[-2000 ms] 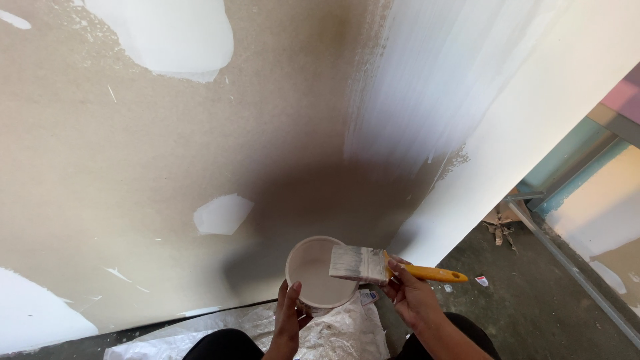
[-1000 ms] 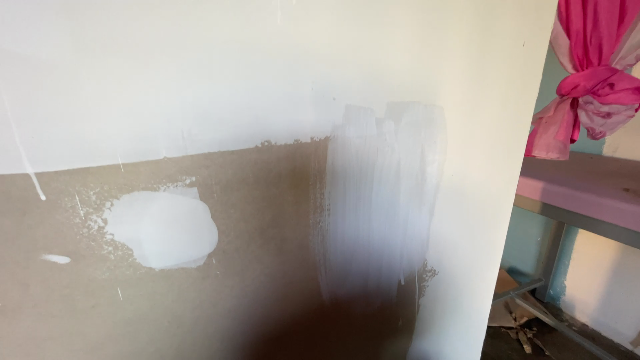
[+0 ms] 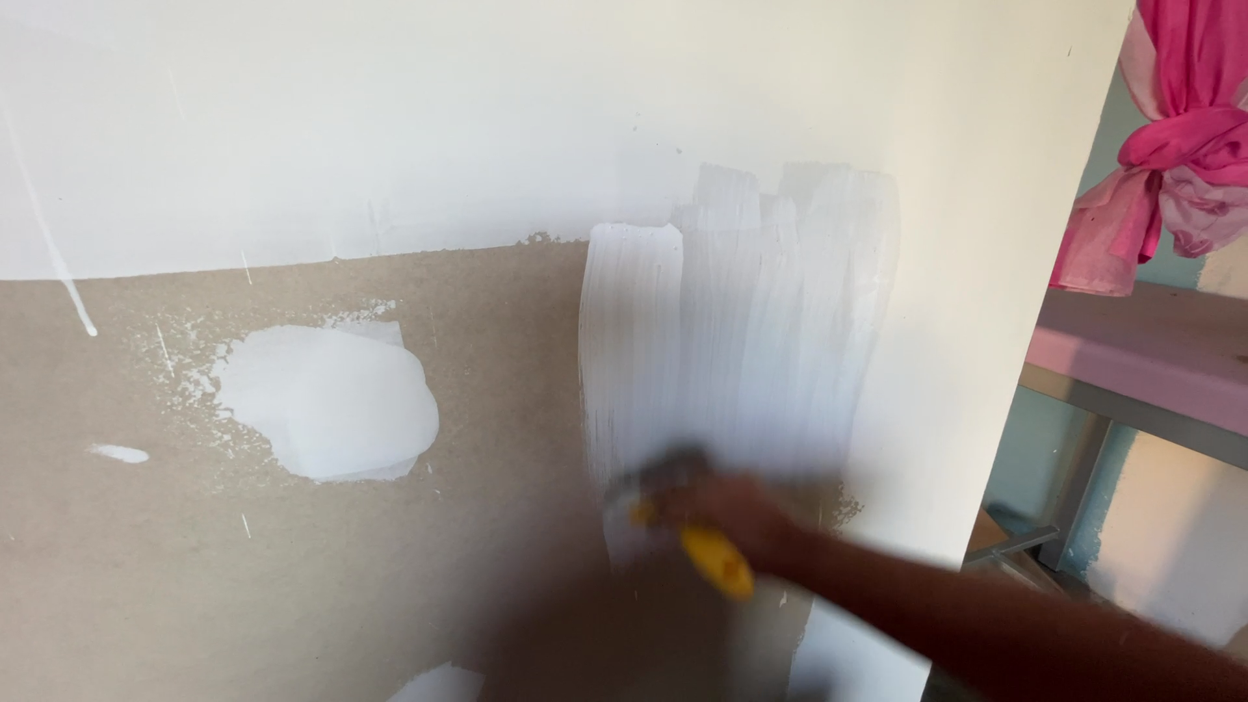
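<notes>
My right hand (image 3: 726,512) reaches in from the lower right, closed around a paintbrush with a yellow handle (image 3: 719,563). Motion blurs both, and the bristles lie against or close to the wall at the lower end of a wet white streak (image 3: 634,331). That streak runs beside a wider area of thin white brush strokes (image 3: 790,292). Brown wallboard (image 3: 507,390) shows to the left, with a smooth white patch (image 3: 341,405) on it. My left hand is out of view, and so is the paint container.
White paint (image 3: 390,117) covers the upper wall, which ends at a slanting edge on the right. Beyond that edge stand a metal-framed table with a pink top (image 3: 1150,366) and a knotted pink cloth (image 3: 1185,146). A shadow darkens the lower wall.
My right hand and the brush, unseen one second ago, are now at the wall. A fresh white streak covers a strip that was brown. The view has tilted up since two seconds ago.
</notes>
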